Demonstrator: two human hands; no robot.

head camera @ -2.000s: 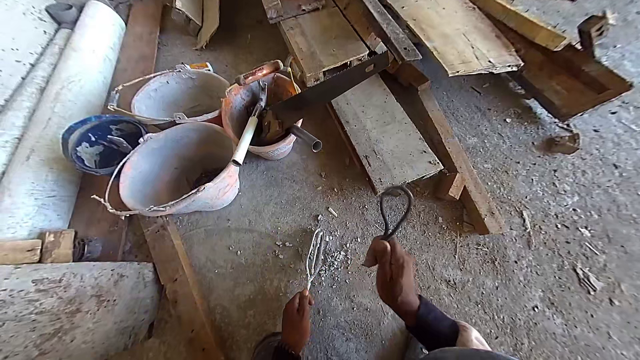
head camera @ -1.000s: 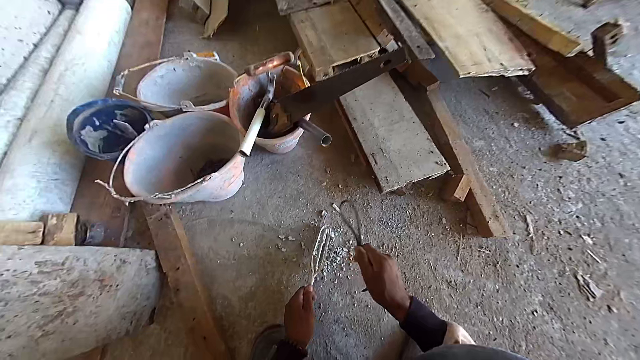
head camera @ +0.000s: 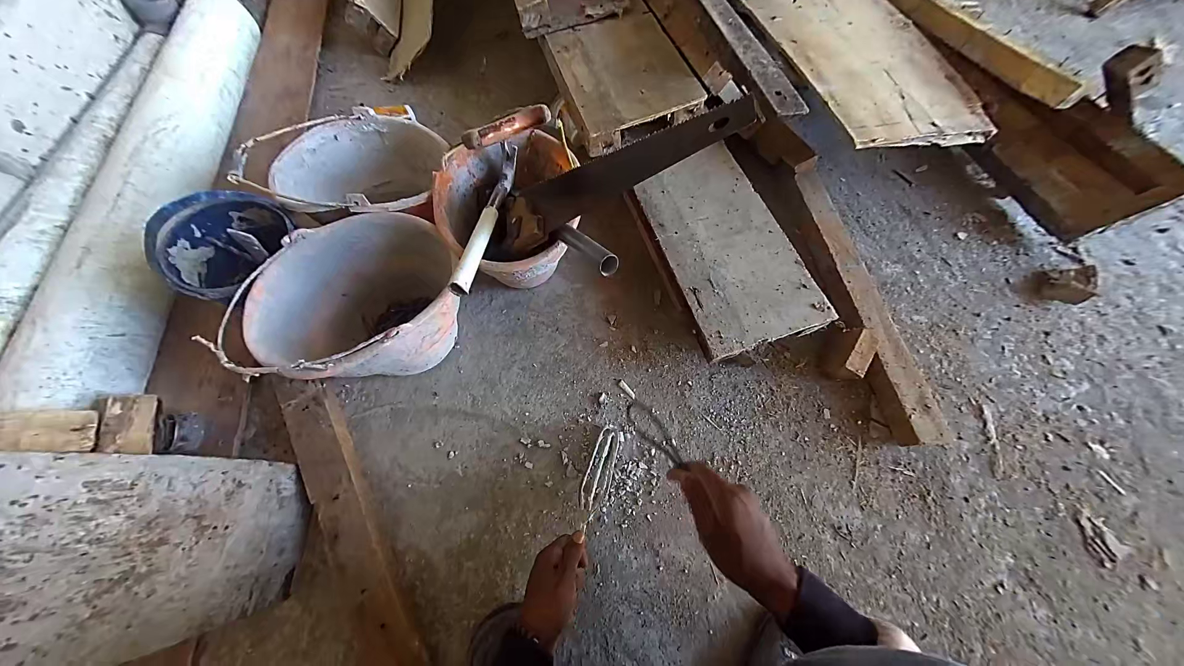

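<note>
My left hand (head camera: 555,578), low in the middle of the view, is closed on the lower end of a narrow looped bundle of pale wire or cord (head camera: 601,470), which points up and away. To its right, my right hand (head camera: 735,532) grips one end of a dark bent loop (head camera: 652,430), perhaps thick wire or rod, its far part reaching toward the top of the pale bundle. A small gap seems to lie between the two loops; whether they touch I cannot tell. Small pale chips (head camera: 629,481) lie on the concrete floor beneath them.
Worn buckets (head camera: 370,268) stand at the left beside a blue hard hat or bowl (head camera: 217,242). Another bucket (head camera: 532,270) holds a hand saw (head camera: 647,162) and a hammer-like tool (head camera: 481,231). Wooden boards (head camera: 731,250) lie ahead and right; round columns or pipes (head camera: 139,203) lie left.
The right hand with the dark loop has moved left and down, closer to the pale bundle, since two seconds ago. The left hand still holds the bundle.
</note>
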